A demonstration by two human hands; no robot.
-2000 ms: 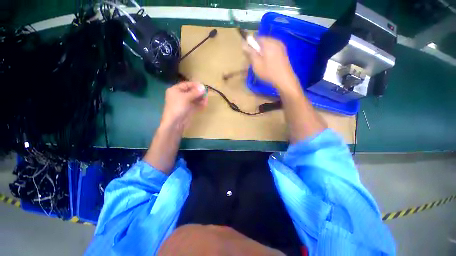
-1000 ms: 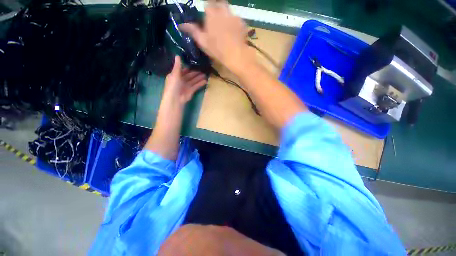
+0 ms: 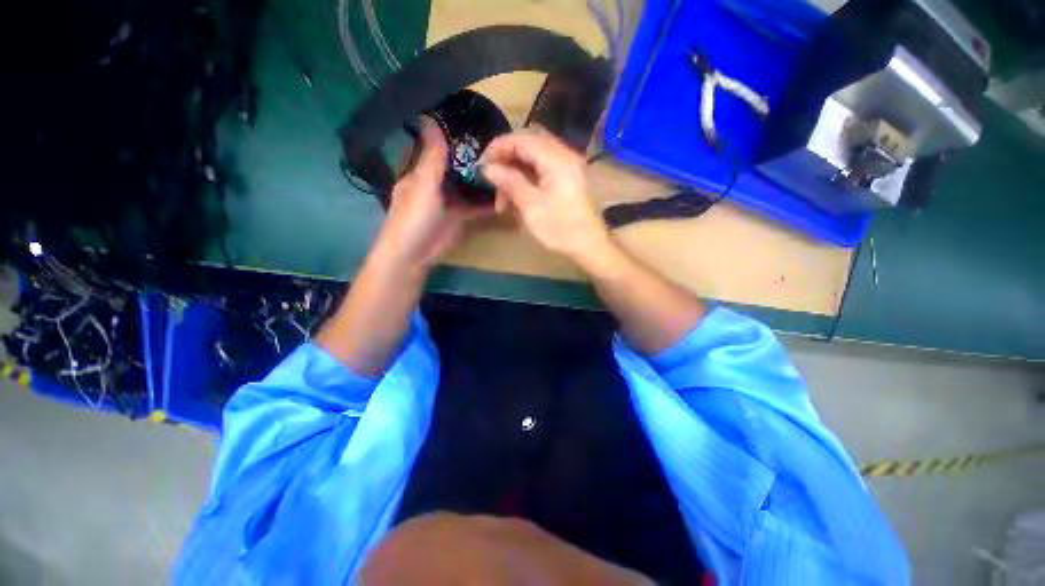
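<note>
A black over-ear headset (image 3: 481, 52) lies over the tan work mat, its headband arching away from me. My left hand (image 3: 422, 212) holds its round black ear cup (image 3: 468, 132), open side up, with thin wires and a pale round part showing. My right hand (image 3: 544, 189) is at the cup's right edge, fingertips pinched on something small and greenish, perhaps the circuit board; the fingers partly hide it. A black cable with a thicker piece (image 3: 659, 208) lies on the mat to the right of my right hand.
A blue tray (image 3: 642, 126) at the right holds white-handled cutters (image 3: 710, 109). A silver and black screw feeder (image 3: 877, 115) stands over its right part. Dark tangled cables (image 3: 103, 137) cover the bench's left. Blue bins (image 3: 158, 355) of cables sit below its left edge.
The headset has come nearer onto the mat, with its ear cup now in my left hand. My right hand has moved back towards me, to the open cup.
</note>
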